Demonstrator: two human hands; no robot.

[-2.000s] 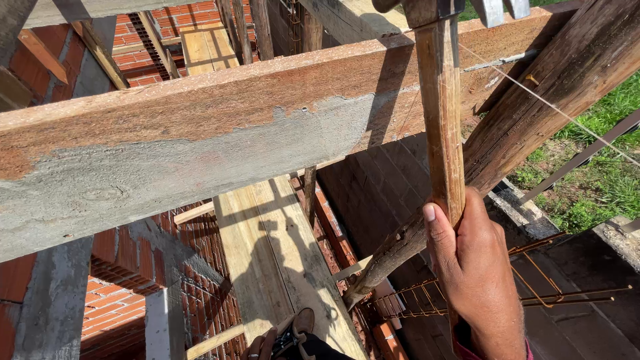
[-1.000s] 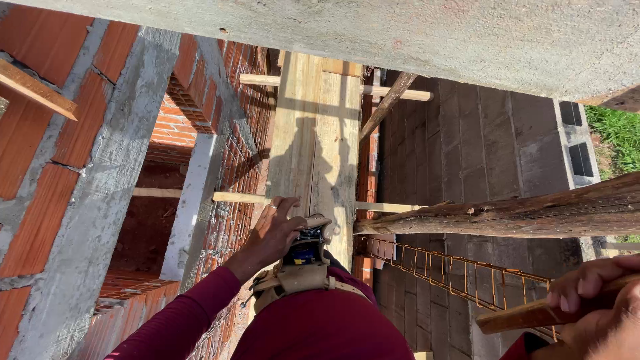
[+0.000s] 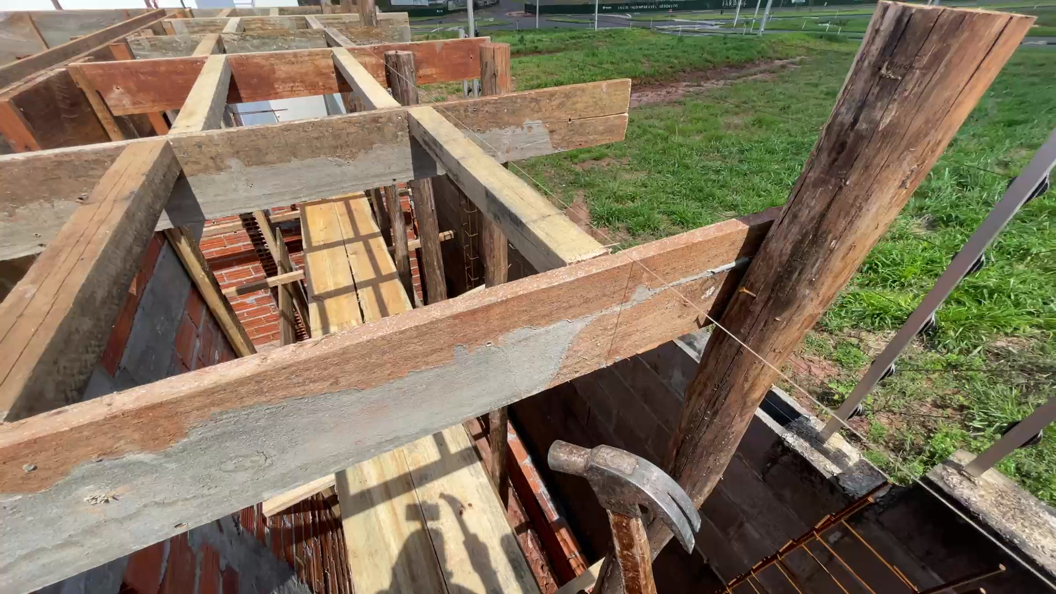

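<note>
A claw hammer (image 3: 623, 487) with a worn steel head and wooden handle rises from the bottom edge, right of centre. The hand on its handle is below the frame, and neither of my hands shows. Just above the hammer runs a long wooden board on edge (image 3: 396, 355), smeared with grey cement. Its right end meets a round, leaning wooden post (image 3: 825, 231). A thin string (image 3: 742, 342) crosses in front of the post. Behind the board, a squared timber (image 3: 503, 186) reaches its top edge, and another timber (image 3: 91, 264) lies at left.
Scaffold planks (image 3: 437, 511) with shadows lie far below, beside a brick wall (image 3: 239, 289). More cross boards (image 3: 305, 157) stand farther back. A steel rebar cage (image 3: 825, 553) is low at right, near metal fence posts (image 3: 949, 289) and grass (image 3: 701, 165).
The view has lifted from the body and planks to the board and post. Both hands, seen one second ago, are out of view; the hammer's head shows again.
</note>
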